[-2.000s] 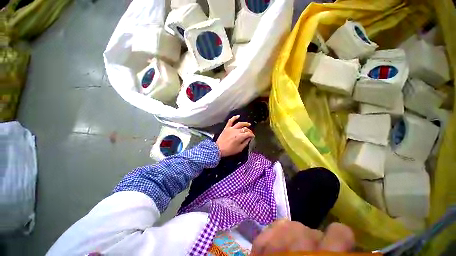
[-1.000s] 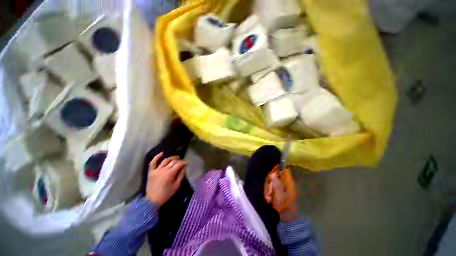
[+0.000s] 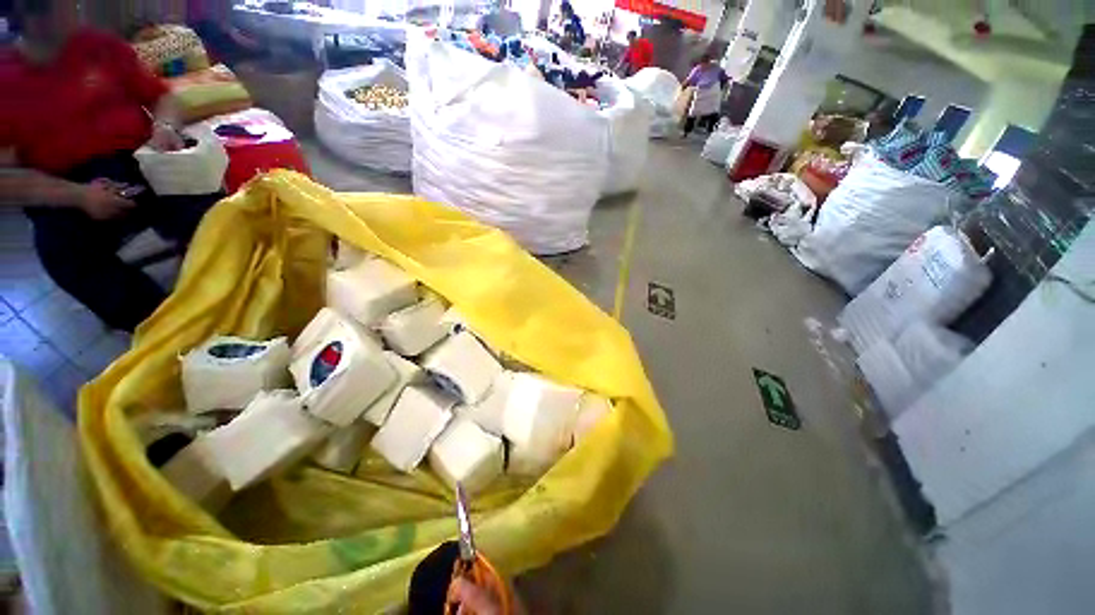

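Note:
My right hand (image 3: 477, 595) is at the bottom edge, partly cut off, holding scissors (image 3: 466, 529) with orange handles; the slim silver blades point up toward the sack. Just beyond them stands an open yellow sack (image 3: 360, 565) holding several cream fabric blocks (image 3: 267, 439). One block shows a round dark emblem (image 3: 325, 363) with red in it. My left hand is out of the picture. No block is in my right hand.
A seated person in a red top (image 3: 90, 102) holds a white block (image 3: 183, 166) at upper left. A white sack's edge (image 3: 48, 505) shows at lower left. Large white sacks (image 3: 498, 150) stand beyond the yellow one. Green arrow signs (image 3: 776, 398) mark the grey floor; more sacks (image 3: 883, 216) line the right.
The view has swung up and to the right, bringing in the workshop. My left hand, my lap and most of the white sack have left the picture. The scissors remain in my right hand.

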